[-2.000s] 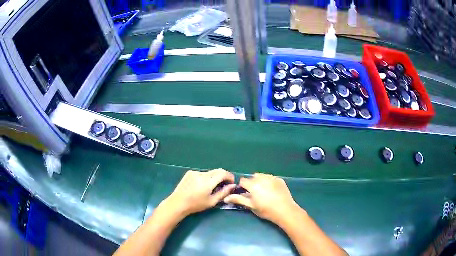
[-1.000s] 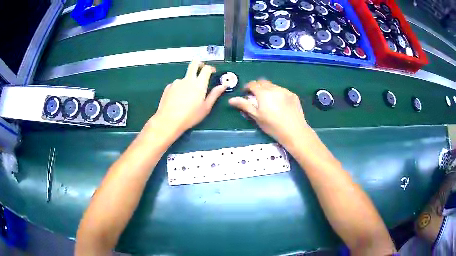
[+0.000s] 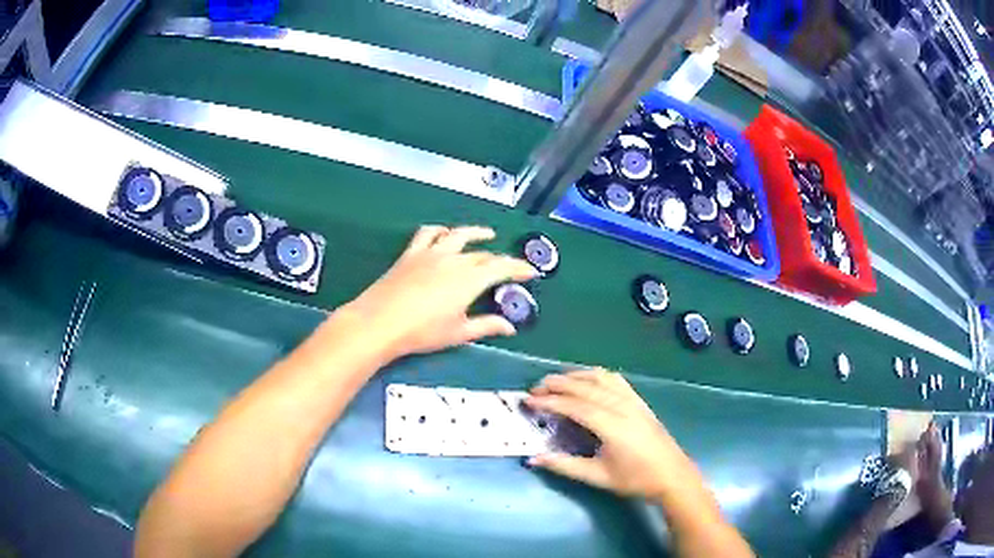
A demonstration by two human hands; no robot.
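Observation:
An empty-seated metal fixture plate [image 3: 458,421] lies on the green mat in front of me. My right hand [image 3: 610,436] is over its right end, fingers around a dark disc [image 3: 572,435] there, partly hidden. My left hand [image 3: 436,294] is on the bench beyond the plate, its thumb and fingers around a disc [image 3: 513,306]. Another disc [image 3: 540,254] sits just beyond the left fingertips. A filled plate [image 3: 218,226] with several discs rests on the white loading slide [image 3: 65,142] at the left.
A blue bin [image 3: 772,256] and a red bin [image 3: 848,292] of discs stand behind a metal post [image 3: 610,98]. Loose discs [image 3: 695,328] line the bench to the right. Tweezers [image 3: 73,344] lie at left. A white bottle [image 3: 694,72] is behind. Another person's hand [image 3: 932,471] shows at right.
The view has tilted and shifted. My right hand has moved down to the plate with a disc. My left hand is now at a disc on the bench. The plate was uncovered a second ago.

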